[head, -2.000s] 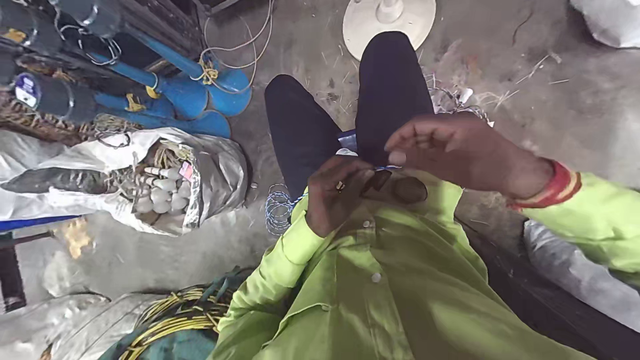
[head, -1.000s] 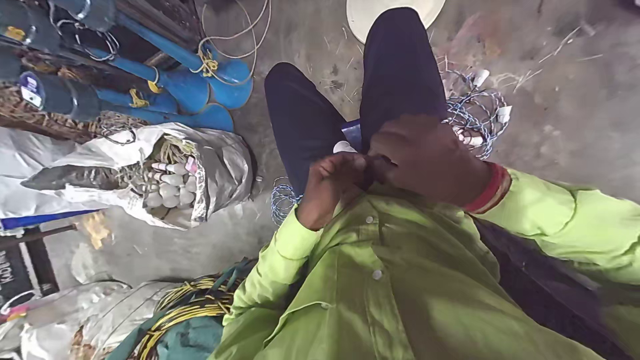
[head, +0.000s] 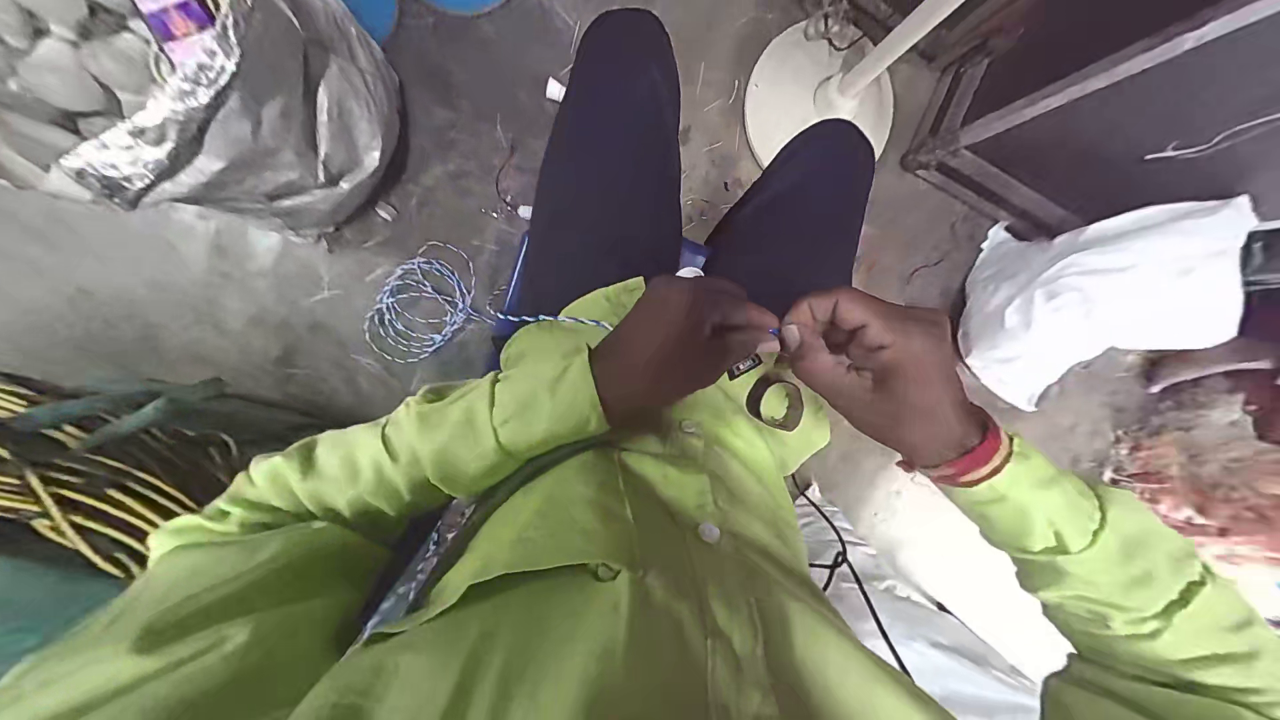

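Note:
Above my lap, both hands meet at the fingertips. My left hand (head: 685,345) is closed on a blue-and-white twisted wire (head: 560,319), which runs from a loose coil (head: 420,305) on the floor at the left. The fingertips of my right hand (head: 865,365) pinch the wire's small blue end (head: 775,333) beside my left fingers. A roll of tape (head: 775,402), or a similar dark ring, lies on my shirt just below the hands. A small white round thing (head: 690,272) shows between my thighs, partly hidden by my left hand.
A silvery sack (head: 320,120) of grey pieces stands upper left; yellow and black cables (head: 90,490) lie lower left. Ahead is a round white stand base (head: 780,95) with a pole. A metal frame (head: 960,130) and a white sack (head: 1100,290) are on the right.
The view has swung to the right, bringing in the metal frame and white sack. My right hand was raised apart from the left two seconds ago; its fingertips now meet those of the left.

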